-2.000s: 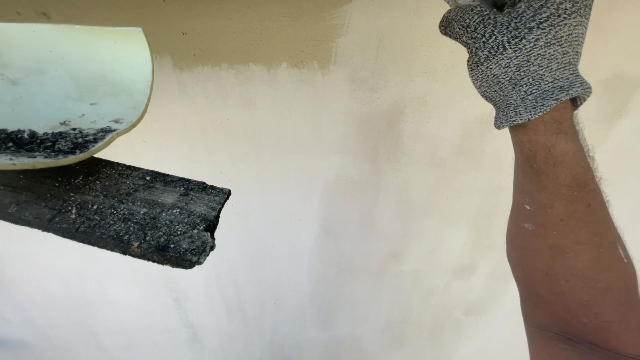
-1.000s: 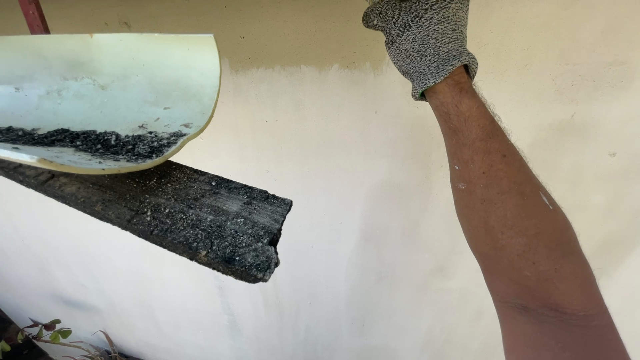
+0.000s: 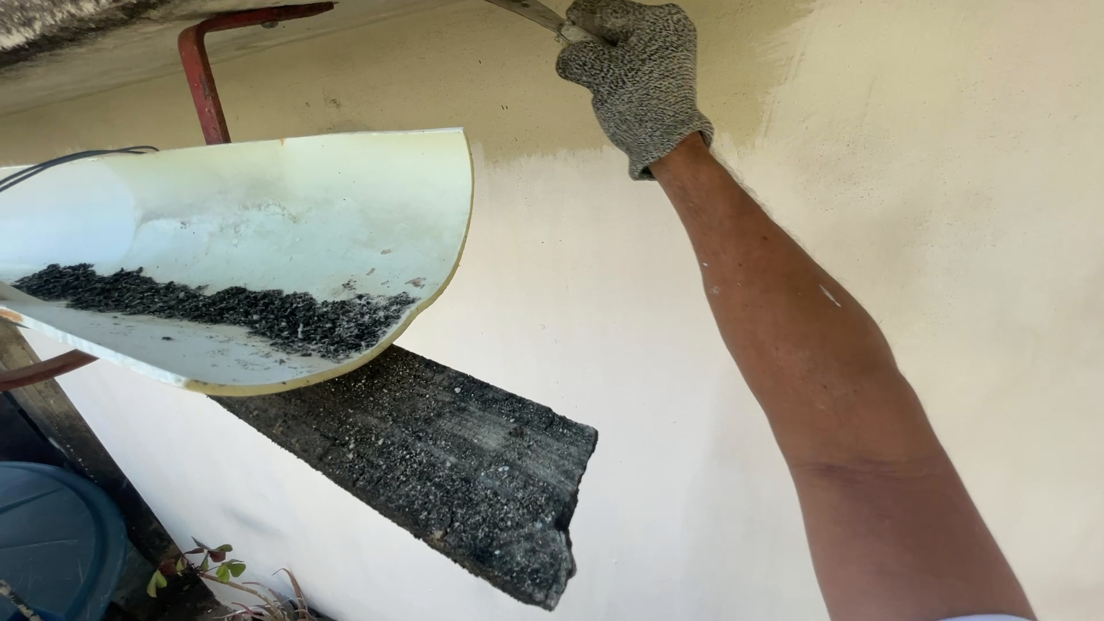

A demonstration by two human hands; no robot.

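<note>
My right hand, in a grey knitted glove, is raised at the top against the painted wall. Its fingers are closed on a tool with a flat metal blade, cut off by the top edge; the kind of tool cannot be told. Left of the hand is a pale half-round trough with dark crumbly debris along its bottom. Under the trough, a dark, weathered board with a ragged end sticks out. My left hand is out of view.
A red metal bracket rises behind the trough to the underside of a ledge. A black cable lies over the trough's left side. At the lower left are a blue round lid and a small plant.
The view has swung left and up, bringing in the red bracket, the ledge and the blue lid. The blade in my right hand now shows more.
</note>
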